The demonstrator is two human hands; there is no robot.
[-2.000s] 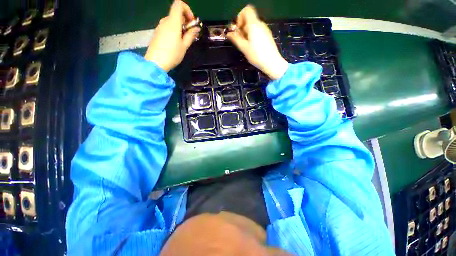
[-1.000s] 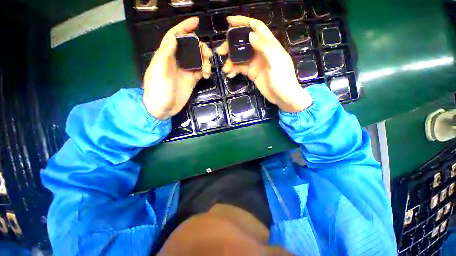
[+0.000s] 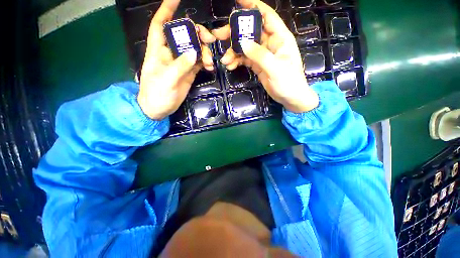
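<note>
My left hand (image 3: 169, 75) holds a smartwatch unit (image 3: 182, 38) face up, its black display lit with a white block pattern and small white text. My left thumb lies on its lower edge. My right hand (image 3: 275, 63) holds a second smartwatch unit (image 3: 245, 31) with a similar lit display, my thumb on its lower part. The two units are side by side, apart, above the black blister tray (image 3: 222, 99). The tray's visible pockets are square and shiny; my hands hide part of it.
The tray lies on a green bench surface (image 3: 403, 55) with a pale strip (image 3: 75, 16) at the far left. Stacked trays (image 3: 20, 101) stand at the left. A cream round item (image 3: 446, 124) is at the right edge. A side tray (image 3: 428, 201) with some units is at lower right.
Both hands came back from the tray's far side, each with a unit. Since one second ago both displays have lit up white and my thumbs have moved onto the units.
</note>
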